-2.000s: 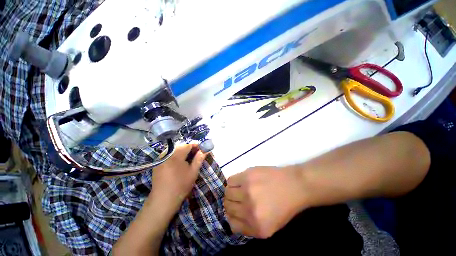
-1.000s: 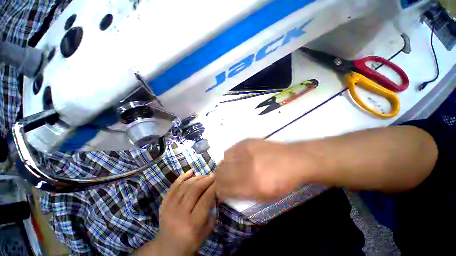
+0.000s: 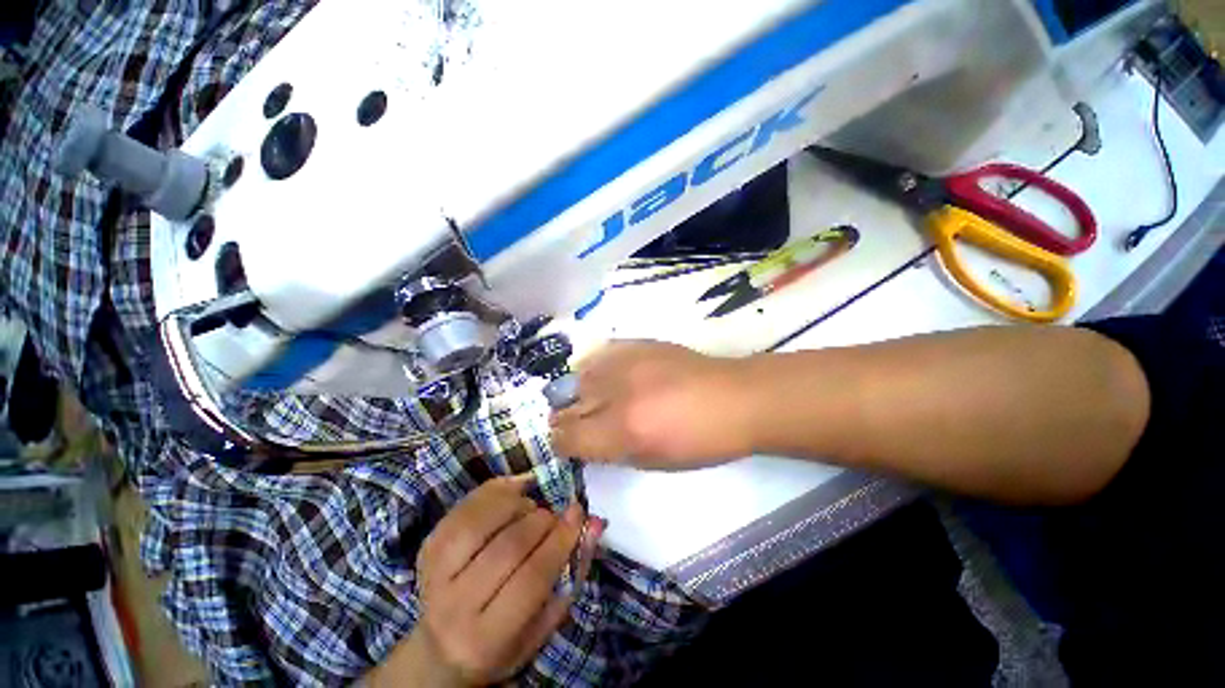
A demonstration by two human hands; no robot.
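Observation:
A dark and white plaid shirt piece (image 3: 336, 551) lies under the head of the white sewing machine (image 3: 537, 148) and spreads to the left. Its narrow edge runs to the presser foot area, where bright glare hides the needle. My left hand (image 3: 490, 578) is below the machine head, its thumb and fingers pinching the plaid edge. My right hand (image 3: 652, 403) is just right of the needle area, fingers bent down at the cloth edge; its fingertips are partly hidden.
Scissors with red and yellow handles (image 3: 1008, 239) and yellow-green snips (image 3: 782, 272) lie on the white table (image 3: 672, 518) right of the needle. A black flat thing (image 3: 732, 215) is under the arm. More plaid cloth (image 3: 67, 175) heaps behind the machine. A cable lies at far right.
My right hand has moved up toward the presser foot. My left hand now pinches the cloth edge below it. The camera view has shifted, so the machine head appears farther right.

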